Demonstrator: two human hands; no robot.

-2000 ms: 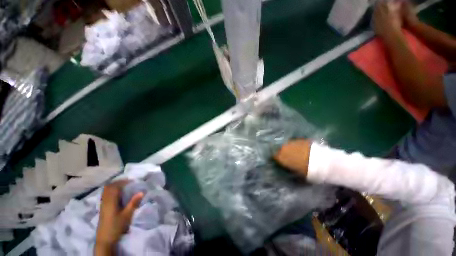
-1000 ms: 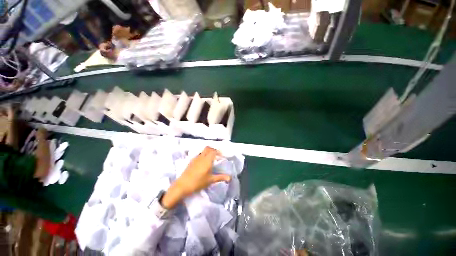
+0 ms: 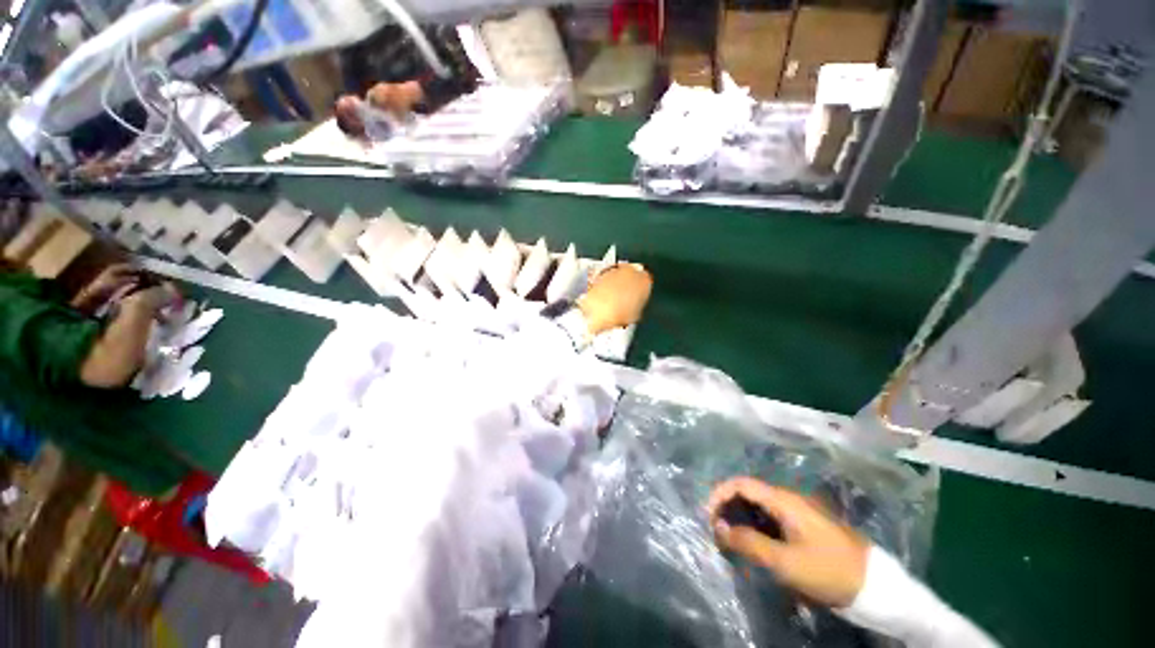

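A row of small white open cartons (image 3: 443,260) with raised flaps stands on the green belt. My left hand (image 3: 617,296) is at the row's right end, over the last carton; its fingertips are hidden. My white-sleeved left arm crosses the pile of white wrapped pieces (image 3: 342,418). My right hand (image 3: 798,544) is above the large clear poly bag (image 3: 671,506) and pinches a small black part (image 3: 750,515) between thumb and fingers. Dark contents show dimly through the bag.
A grey post (image 3: 1013,279) with a hanging cord rises at the right, by the pale rail (image 3: 760,408). A worker in green (image 3: 63,342) is at the left, by scattered white pieces. Shiny wrapped stacks (image 3: 475,133) lie across the belt.
My left hand has gone from the white pile up to the end carton. My right hand, barely in view at the lower edge a second ago, now shows above the bag with a black part.
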